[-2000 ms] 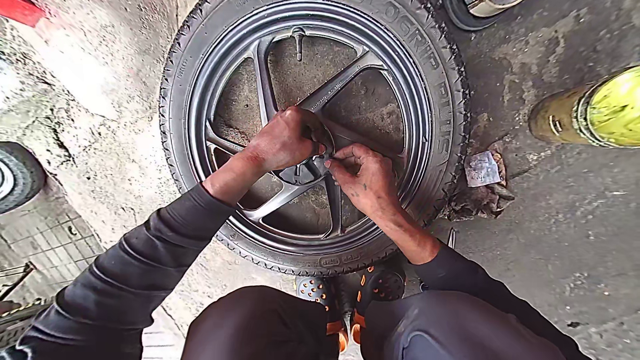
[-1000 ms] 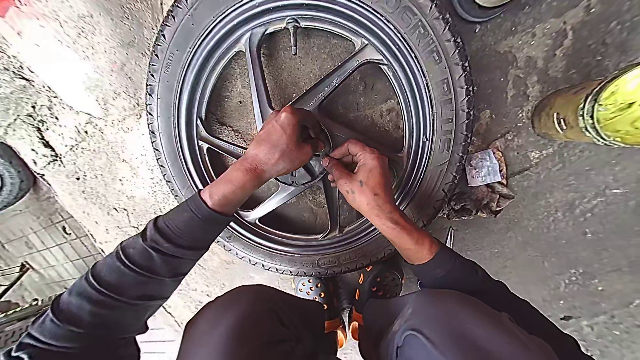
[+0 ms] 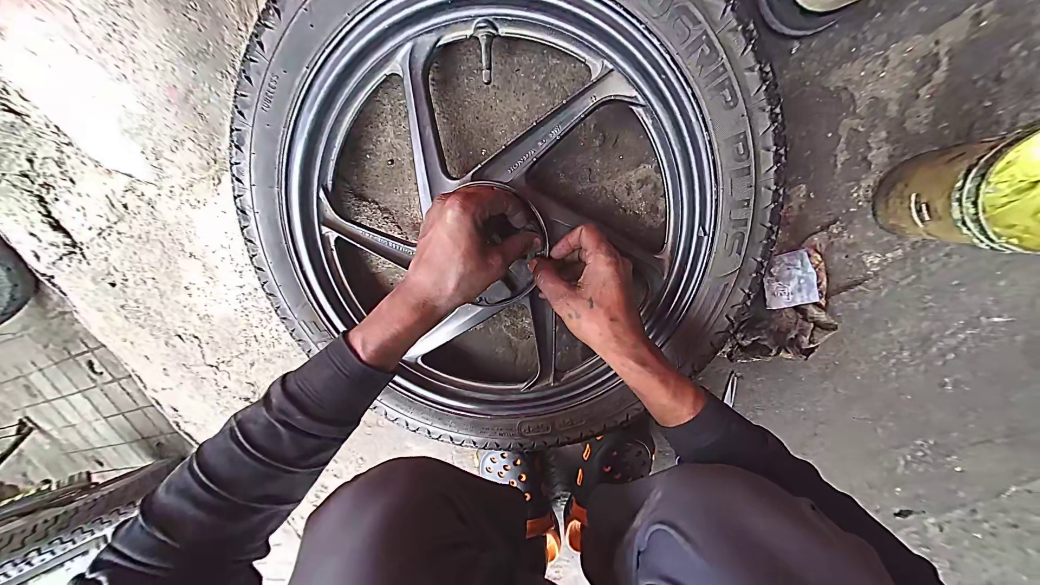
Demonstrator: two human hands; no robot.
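Note:
A motorcycle wheel with a black tubeless tyre [image 3: 272, 187] and dark alloy spokes [image 3: 418, 114] lies flat on the ground at my feet. Over its hub, my left hand [image 3: 471, 244] grips a thin dark ring [image 3: 543, 219], its fingers curled inside the ring. Against the ring's right side, my right hand [image 3: 589, 284] pinches thumb and forefinger together; whatever lies between those fingertips is too small and hidden to name. The hub is mostly covered by my hands. A valve stem [image 3: 485, 53] stands out from the rim at the top.
A yellow and brown cylindrical container [image 3: 934, 191] lies at the right. Beside the tyre are a silvery packet [image 3: 790, 280] on a crumpled dark wrapping and a thin metal object [image 3: 730, 390]. More tyres show at the left edge and lower left [image 3: 73, 520]. My shoes touch or nearly touch the tyre's lower edge.

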